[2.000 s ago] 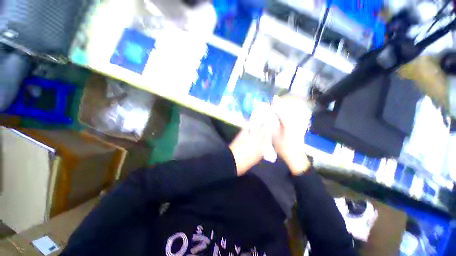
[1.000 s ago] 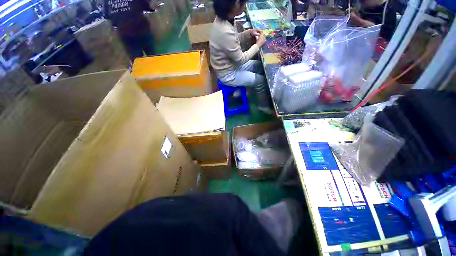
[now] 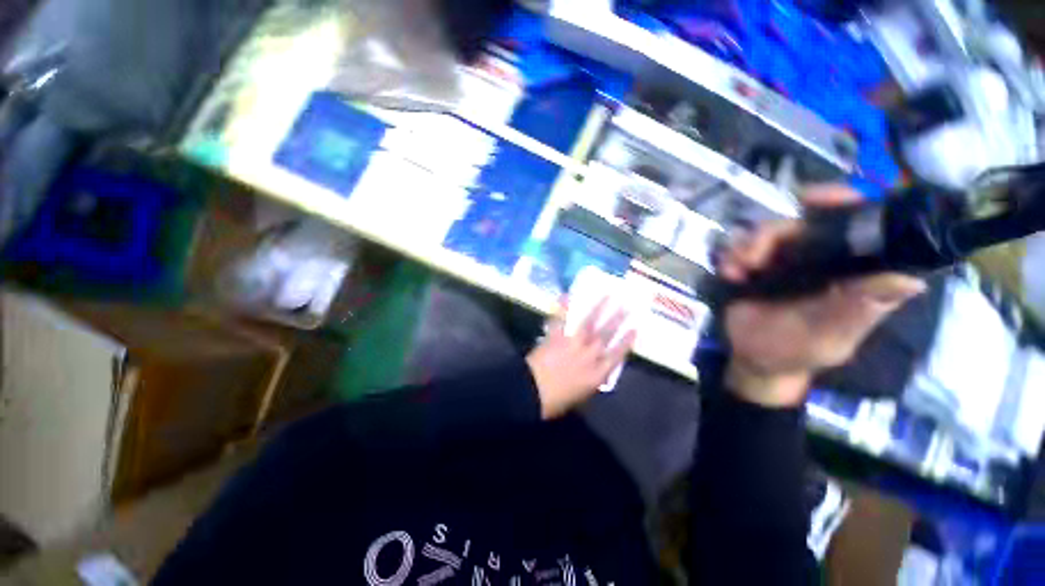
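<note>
My left hand holds a white plastic housing at the near edge of the bench, with the fingers spread over it. My right hand is wrapped around the thick black electric screwdriver, to the right of the housing. The screwdriver lies roughly level and its rear reaches to the right. Its tip is blurred near the feeders, and I cannot tell whether it touches anything. The picture is blurred.
The bench has a yellowish rim and blue-and-white printed sheets. Clear plastic lies at the upper left. White parts are at the right. Below the bench are an open carton with clear bags and a blue stool.
The view has swung from the cartons and a seated person back to the bench. Compared with two seconds ago, my right hand has left the white part and taken hold of the screwdriver.
</note>
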